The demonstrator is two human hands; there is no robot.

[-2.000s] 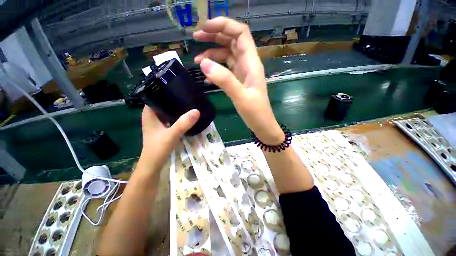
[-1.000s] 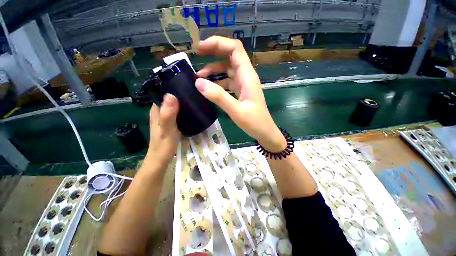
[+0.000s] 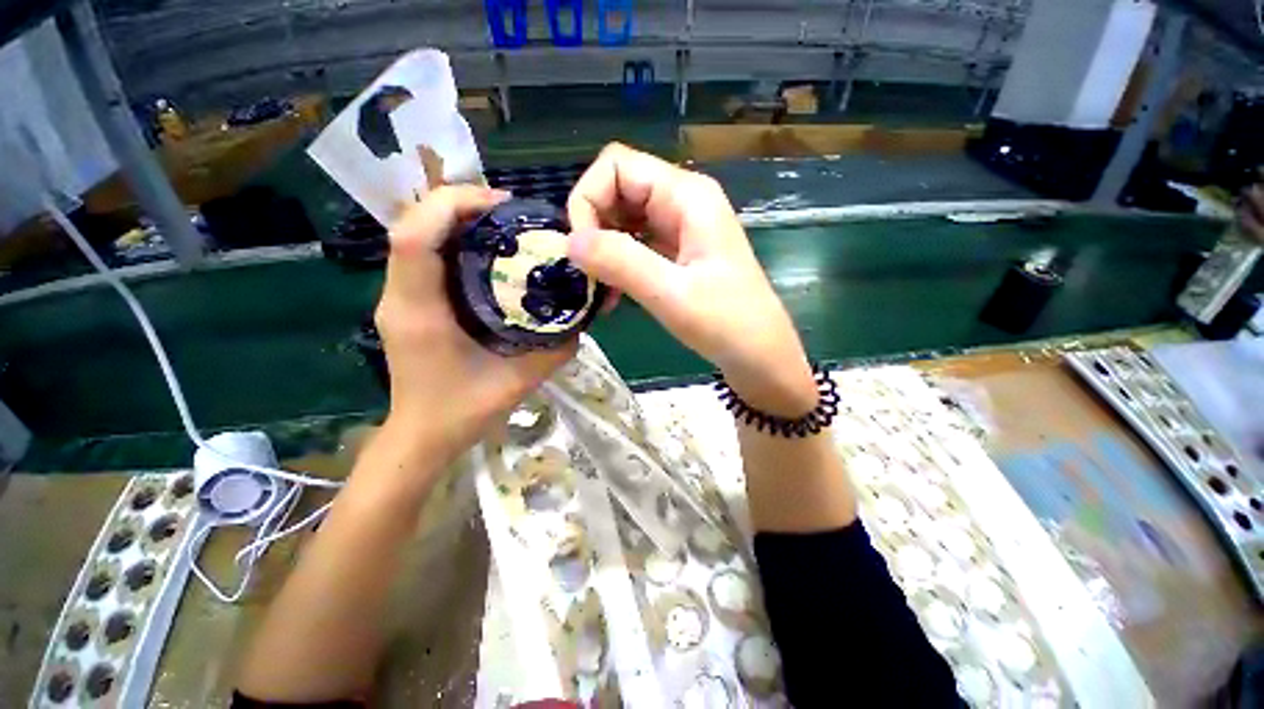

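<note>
My left hand (image 3: 441,326) holds a black cylindrical housing (image 3: 478,294), its end face turned towards me. A cream adhesive gasket (image 3: 524,267) lies on that face around the dark raised centre. My right hand (image 3: 645,249) has its thumb and forefinger pinched together at the right rim of the face; whether they hold anything is hidden. A white release liner strip (image 3: 430,118) with a dark cut-out sticks up behind my left hand. Adhesive sheets (image 3: 679,623) with round outlines lie on the bench below.
A small white fan (image 3: 236,488) with its cable and a perforated holder strip (image 3: 122,582) are at left. Another holder strip (image 3: 1178,436) is at right. A housing (image 3: 1023,294) stands on the green conveyor belt (image 3: 859,284). A person's hand shows at the far right edge (image 3: 1252,208).
The housing has turned so its end face points at me, with the gasket on it. The gasket no longer hangs above my right fingers. The liner strip stands higher behind my left hand.
</note>
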